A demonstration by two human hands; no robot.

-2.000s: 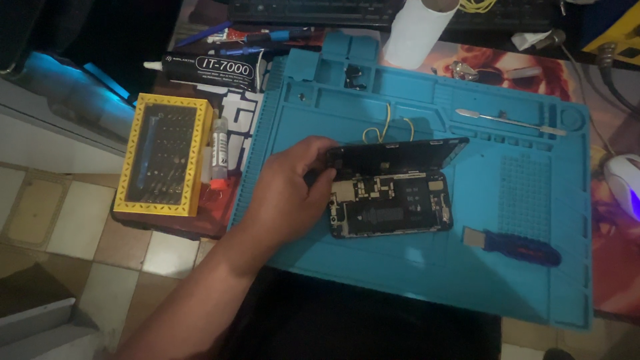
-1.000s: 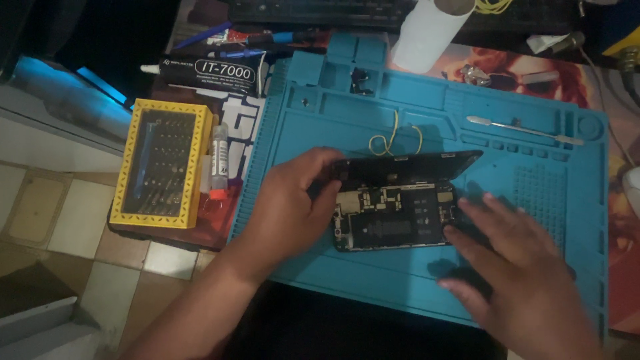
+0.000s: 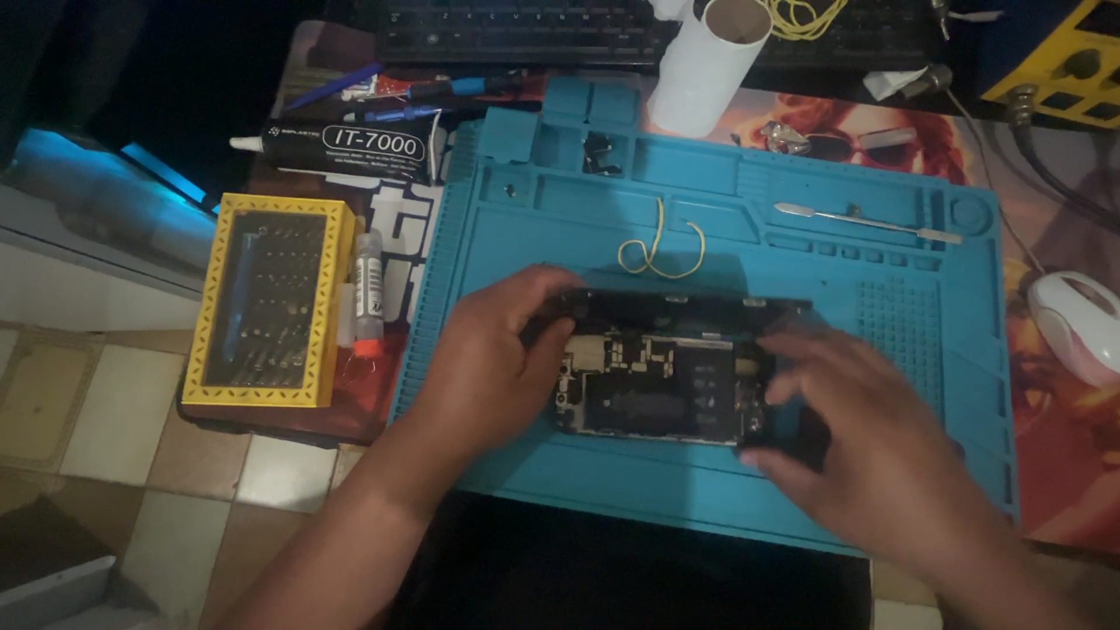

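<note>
An opened smartphone (image 3: pixel 656 385) lies on a blue silicone repair mat (image 3: pixel 560 236), its logic board and battery exposed. Its screen assembly (image 3: pixel 691 308) stands tilted up along the far edge of the body. My left hand (image 3: pixel 499 359) grips the left end of the screen assembly between thumb and fingers. At the phone's right end is my right hand (image 3: pixel 857 420), blurred, fingers apart, thumb near the lower right corner; whether it touches the phone is unclear. Beyond the phone lies a loop of yellow wire (image 3: pixel 652 258). A metal spudger (image 3: pixel 866 223) rests at the mat's upper right.
Left of the mat are a yellow-framed bit case (image 3: pixel 337 306), a small syringe-like tube (image 3: pixel 368 289) and a black adhesive tube (image 3: pixel 350 147). Behind stand a white paper roll (image 3: pixel 709 66) and a keyboard (image 3: pixel 525 31). A white mouse (image 3: pixel 1076 324) sits at the right.
My right hand, out of view two seconds ago, has come in at the phone's right end. My left hand keeps its hold on the screen assembly. The blue-handled tool seen earlier on the right is now hidden.
</note>
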